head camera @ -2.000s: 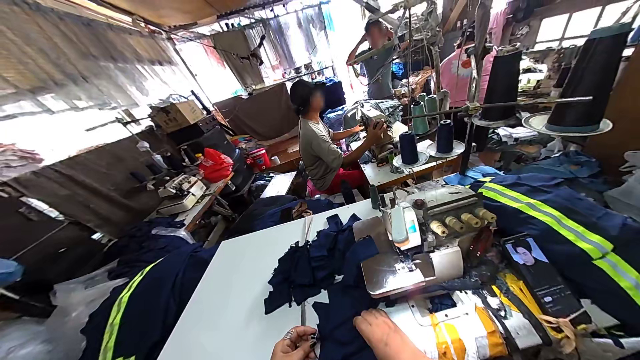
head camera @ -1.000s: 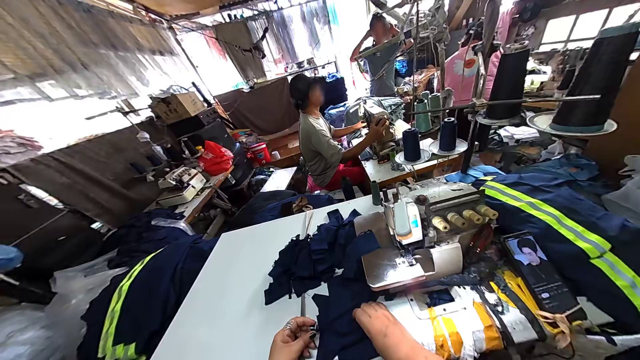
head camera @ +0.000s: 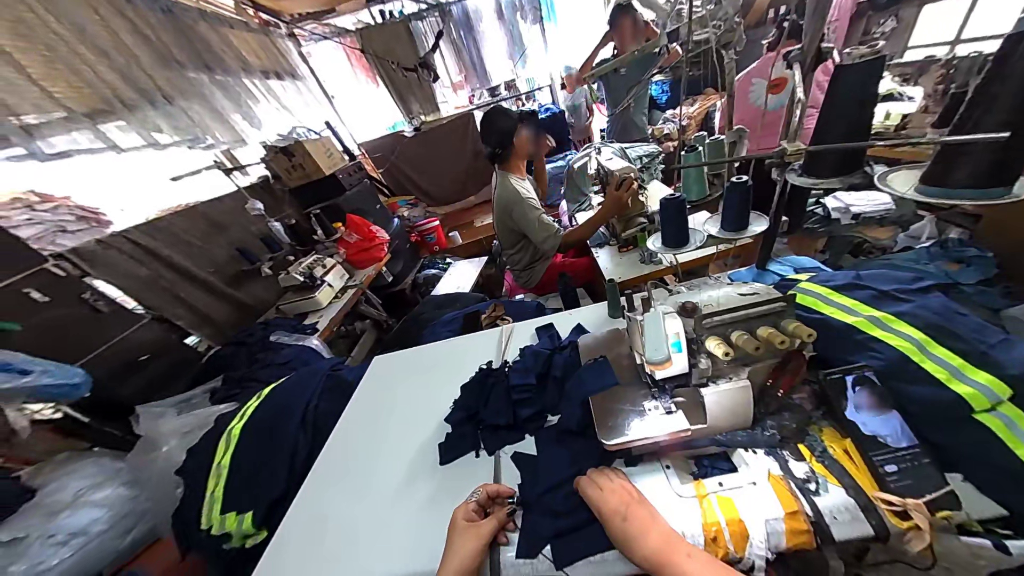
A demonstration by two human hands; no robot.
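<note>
A navy fabric piece (head camera: pixel 560 496) lies at the front of the white table, and my right hand (head camera: pixel 620 504) rests on its right edge, fingers bent. Left of that piece, my left hand (head camera: pixel 482 524) pinches something small and dark, too small to name. Beyond my hands lies a heap of navy fabric pieces (head camera: pixel 512 392), reaching the metal plate of an overlock sewing machine (head camera: pixel 660 344). The machine's presser foot (head camera: pixel 660 406) stands ahead and to the right of my right hand.
Navy garments with reflective strips hang at the left (head camera: pixel 272 440) and lie at the right (head camera: pixel 912 328). A phone (head camera: pixel 888 440) lies right of the machine. Thread cones (head camera: pixel 844 120) stand behind it. A seated person (head camera: pixel 528 208) works at another machine; others stand beyond.
My right hand was lower on the navy fabric two seconds ago and has moved up slightly. The seated person has raised one hand toward the face.
</note>
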